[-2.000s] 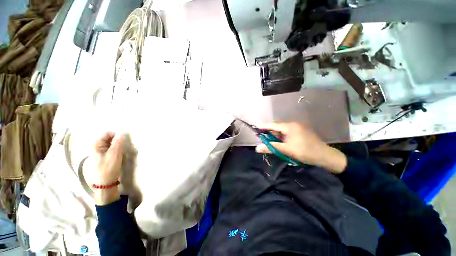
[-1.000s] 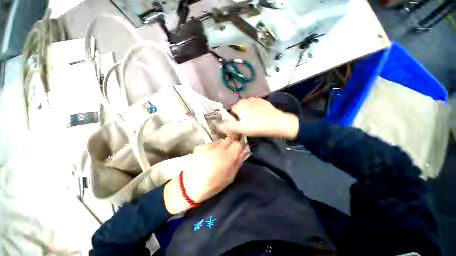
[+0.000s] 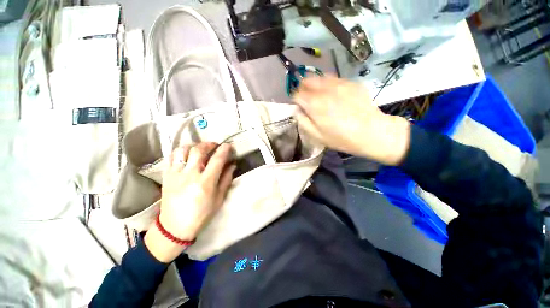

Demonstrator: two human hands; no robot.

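Note:
A beige tote bag (image 3: 259, 198) lies at the table's front edge and partly over my dark apron, its mouth open and its loop handles spread upward. My left hand (image 3: 198, 180) rests on the bag's near rim, fingers bent over the edge; the fingertips are partly hidden inside the opening. My right hand (image 3: 347, 117) is blurred above the bag's right corner, and whether it grips the cloth cannot be told. Scissors with teal handles (image 3: 297, 76) lie on the bed beyond my right hand, which partly covers them.
Beige bags with a black label (image 3: 94, 115) lie stacked at the left. Sewing machine parts, a black block (image 3: 256, 36) and a metal lever (image 3: 344, 33), stand at the top. A blue crate (image 3: 491, 114) with beige cloth is at the right. Yellow-tipped grips (image 3: 312, 52) lie near the scissors.
The scissors have left my right hand and lie on the bed. The bag now stands open before me. My left hand has moved left along its rim; my right hand has moved up and right.

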